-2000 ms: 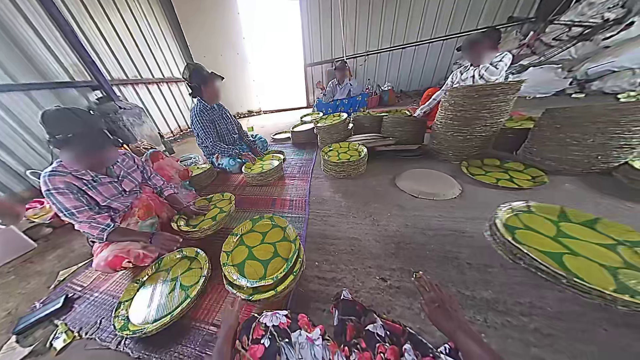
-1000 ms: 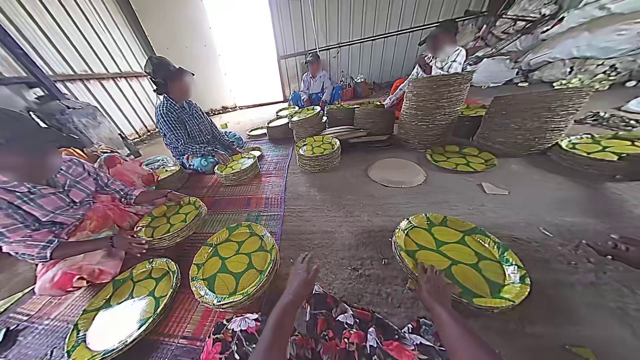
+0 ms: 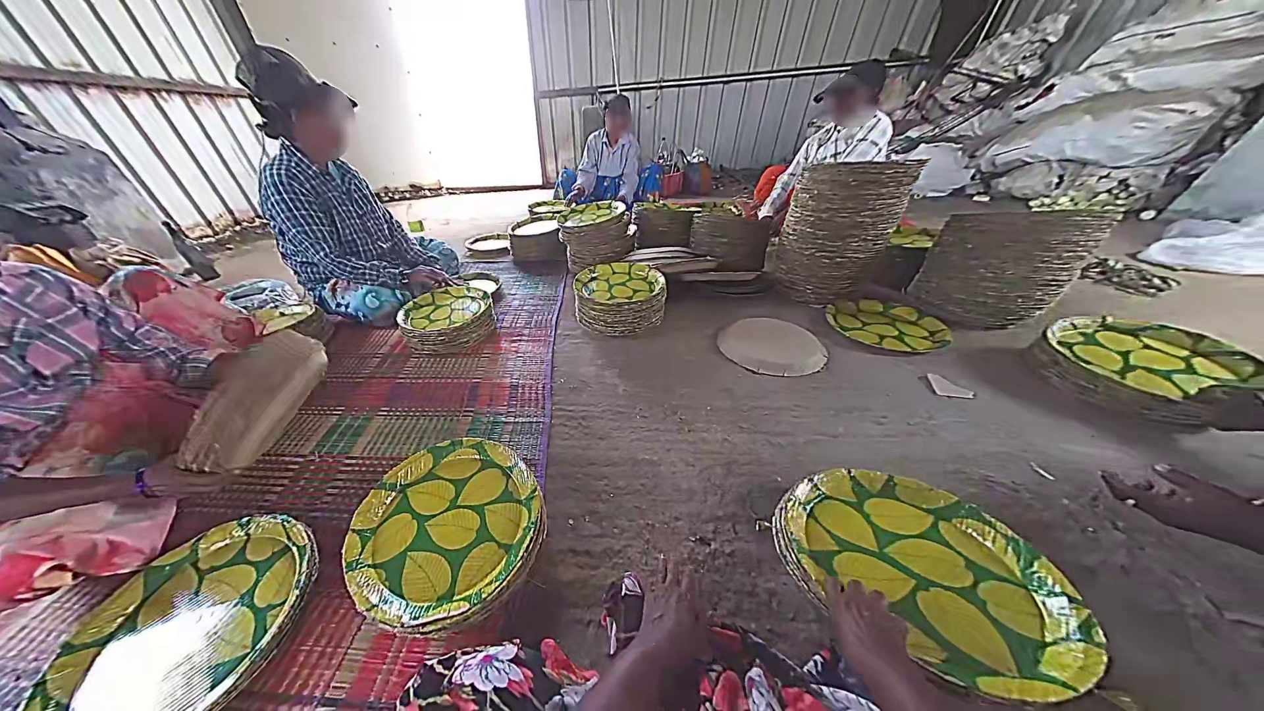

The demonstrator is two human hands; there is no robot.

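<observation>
My right hand (image 3: pixel 869 627) rests on the left rim of a stack of green and yellow leaf-patterned plates (image 3: pixel 948 583) on the floor at the lower right. Bare and holding nothing visible, my left hand (image 3: pixel 676 602) is over the floor by the floral cloth (image 3: pixel 494 671) on my lap. To its left, another stack of leaf-patterned plates (image 3: pixel 444 533) lies partly on the woven mat. A further leaf-patterned stack (image 3: pixel 188 612), with a bright shine on its surface, is at the lower left.
A co-worker's arm (image 3: pixel 163 341) at left holds a plate stack on edge (image 3: pixel 257 395). Another person's hand (image 3: pixel 1175 499) reaches in at right. Three people sit farther back among plate stacks (image 3: pixel 619 296) and tall brown stacks (image 3: pixel 839 227). A round brown disc (image 3: pixel 772 346) lies on the floor.
The co-worker at left has tipped a plate stack onto its edge. My left hand has lowered towards my lap. My right hand remains at the right-hand plate stack. The view has shifted.
</observation>
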